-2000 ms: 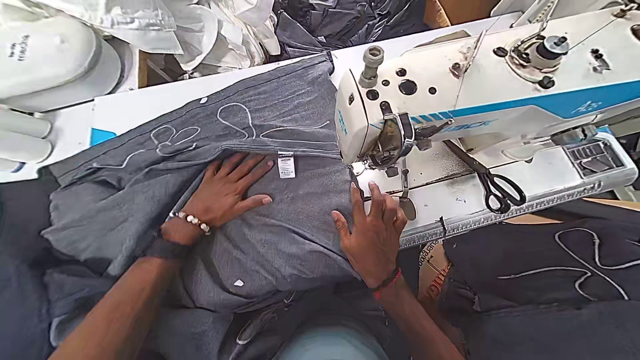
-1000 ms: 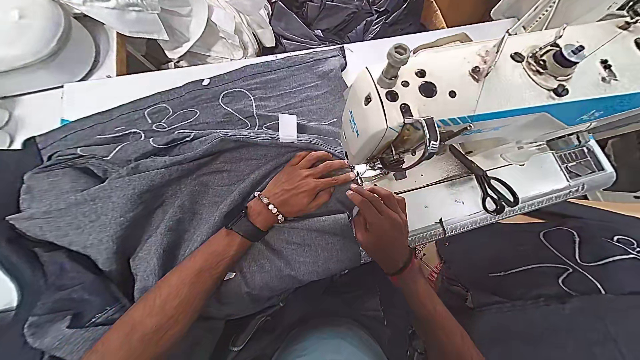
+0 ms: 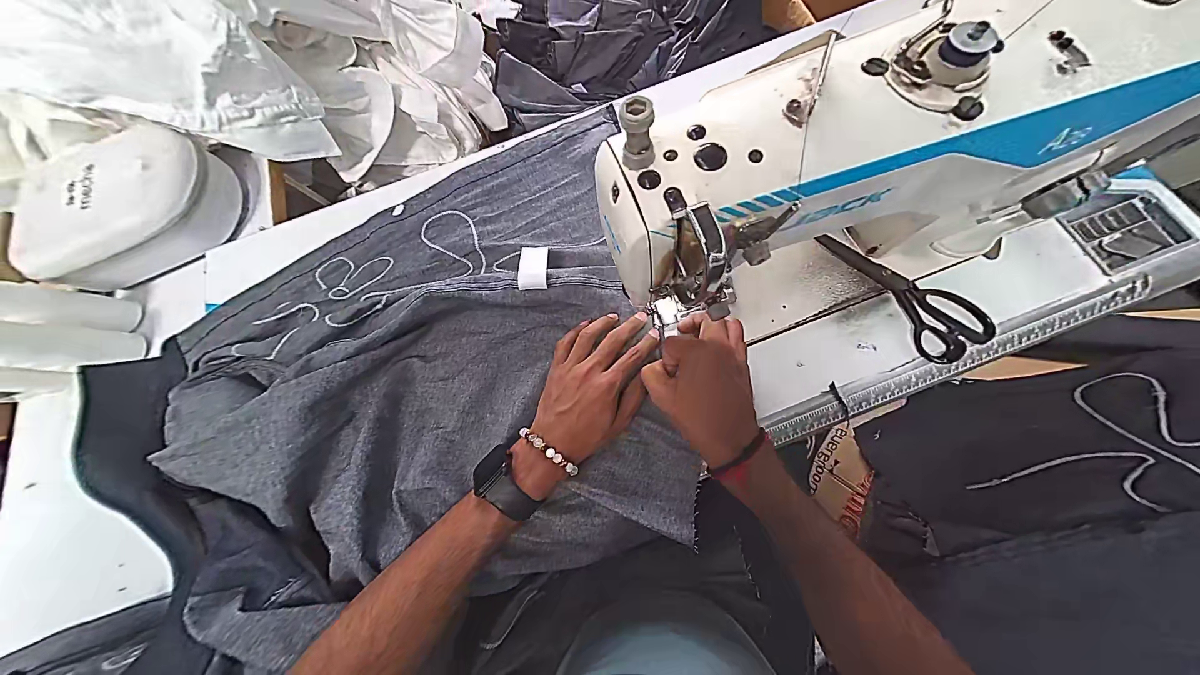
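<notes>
Grey denim-like fabric [image 3: 403, 394] with loose white threads spreads over the table, left of and below a white and blue Jack sewing machine [image 3: 797, 169]. A small white label [image 3: 532, 268] lies on its seam. My left hand [image 3: 595, 380] rests flat on the fabric, fingers spread, fingertips just before the presser foot [image 3: 667, 314]. Right beside that foot, my right hand [image 3: 703, 380] has its fingers curled at the fabric's edge; what lies between them is hidden. The needle area is partly covered by metal parts.
Black-handled scissors [image 3: 937, 314] lie on the machine bed, above a ruler strip [image 3: 1012, 352] along the table edge. White cloth pieces [image 3: 403, 84] and dark fabric [image 3: 600, 47] are heaped behind. More dark fabric [image 3: 1059, 450] lies at the right, white rolls [image 3: 66, 323] at the left.
Two seconds ago my left hand lay farther left on the fabric, near the label; it is now beside the presser foot. My right hand's fingers, spread then, are now curled there.
</notes>
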